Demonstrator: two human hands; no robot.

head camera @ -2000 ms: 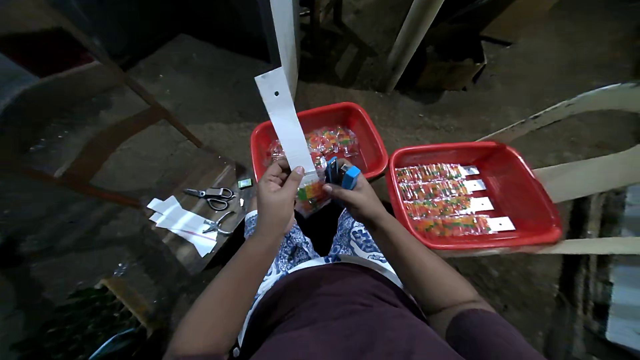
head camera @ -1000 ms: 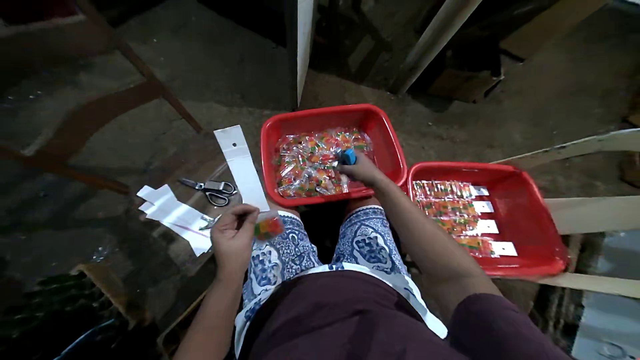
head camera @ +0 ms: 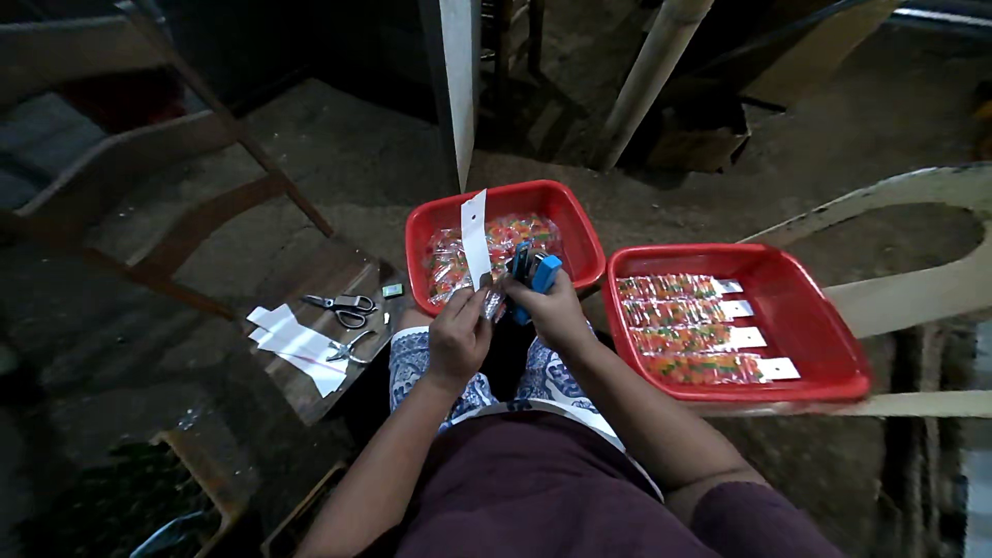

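Observation:
My left hand (head camera: 459, 335) pinches the lower end of a white card strip (head camera: 474, 236), which has a small hole near its top, together with a small clear plastic packet (head camera: 494, 302). In my right hand (head camera: 554, 314) is a blue stapler (head camera: 545, 273), its jaws close to the strip's lower end and the packet. Behind both hands stands a red plastic basin (head camera: 585, 225) with many loose packets of colourful sweets (head camera: 449, 263). A second red basin (head camera: 821, 333) on the right holds several rows of packets (head camera: 690, 339) joined to white card strips. Fingers hide where stapler and packet meet.
On a small wooden stool (head camera: 298, 395) at the left lie white card strips (head camera: 298, 345), scissors (head camera: 345, 308), pliers (head camera: 349, 349) and a small green-and-white box (head camera: 393, 291). Wooden chairs (head camera: 225, 116) flank me on both sides. A pale post (head camera: 459, 93) rises behind the basins.
One second ago my right hand was over the left basin with the stapler, and my left held a packet beside it. Both hands have come together; the long strip now stands up from my left fingers.

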